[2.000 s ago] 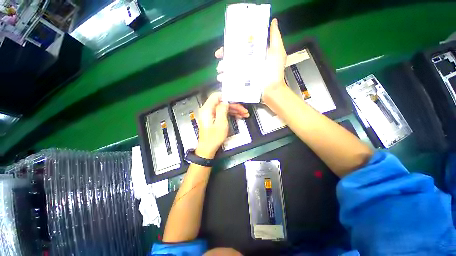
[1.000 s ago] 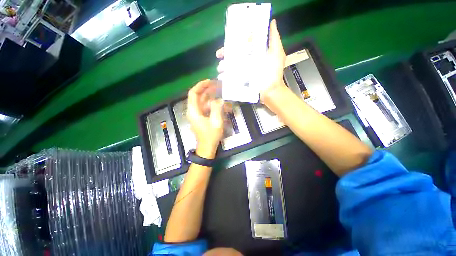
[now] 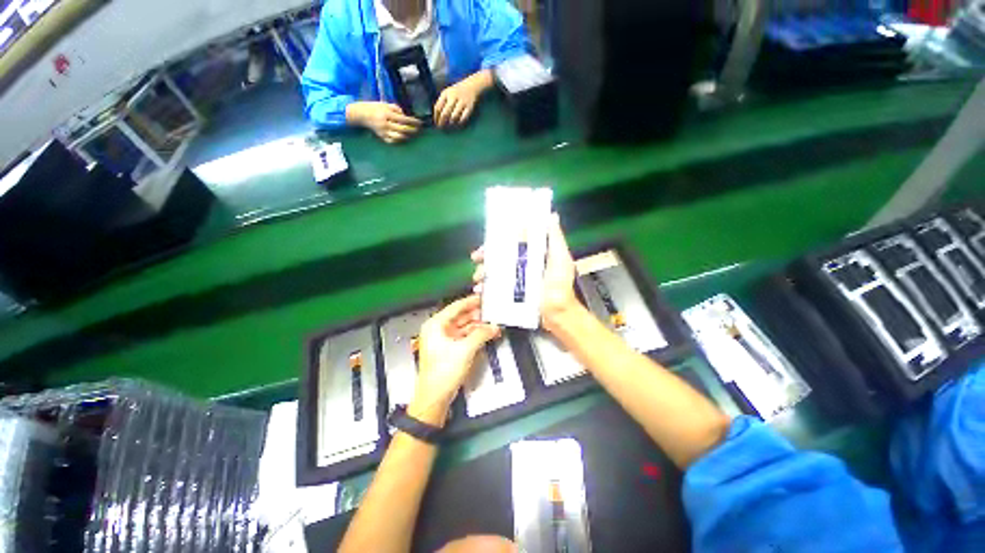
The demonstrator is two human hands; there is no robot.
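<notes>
A glaring white display module with a dark flex strip on its back is held up over the foam tray. My right hand grips it along its right side, with fingertips showing at its left edge. My left hand is at its lower left corner, fingers bent; contact there is hard to tell. Several modules lie in the tray slots, one at the far left. Another module lies on the black work mat, its lower end cut off by the frame.
Clear blister trays stand at left, beside white paper. A silver framed piece lies right of the foam tray. Phone frames sit in a black tray at right. A person in blue sits across the green line, holding a black frame.
The view has tilted up, bringing the person opposite into view. My left hand has moved back to the module's lower corner. My right hand still holds the module.
</notes>
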